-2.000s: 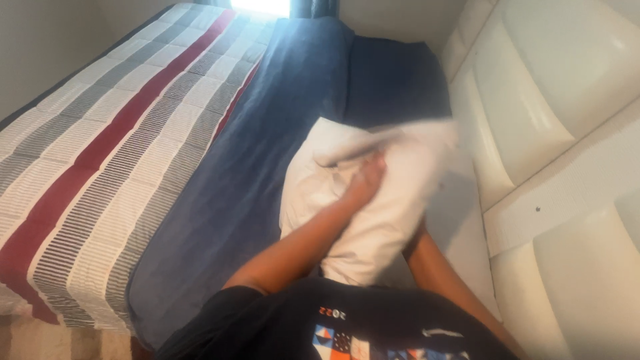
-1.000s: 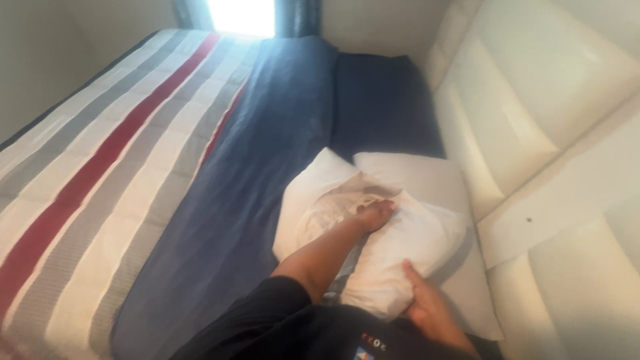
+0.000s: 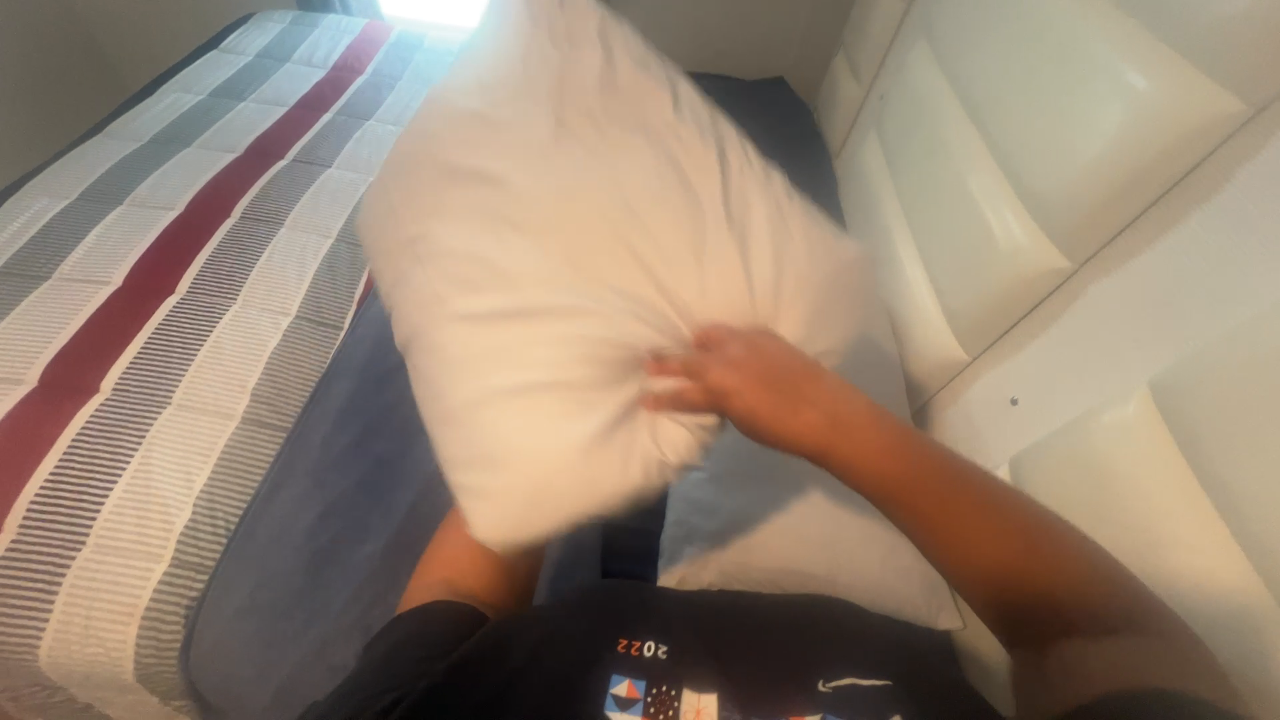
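A white pillow (image 3: 560,250), slightly blurred, is raised and tilted in front of me above the bed. My right hand (image 3: 745,385) grips its cover near the lower right edge, bunching the fabric into creases. The left forearm reaches up behind the pillow's lower left corner, and my left hand is hidden behind the pillow. Beneath it, a second pale pillow (image 3: 840,550) lies on the bed beside the headboard, partly in shadow.
A cream padded headboard (image 3: 1010,170) runs along the right. Dark blue bedding (image 3: 320,510) covers the bed's near part, with a striped white, grey and red cover (image 3: 200,330) on the left. A bright window (image 3: 435,10) is at the top.
The held pillow has been lifted off the bed toward the camera, uncovering more of the pillow below. My right hand has moved up with it; my left hand has gone out of sight behind it.
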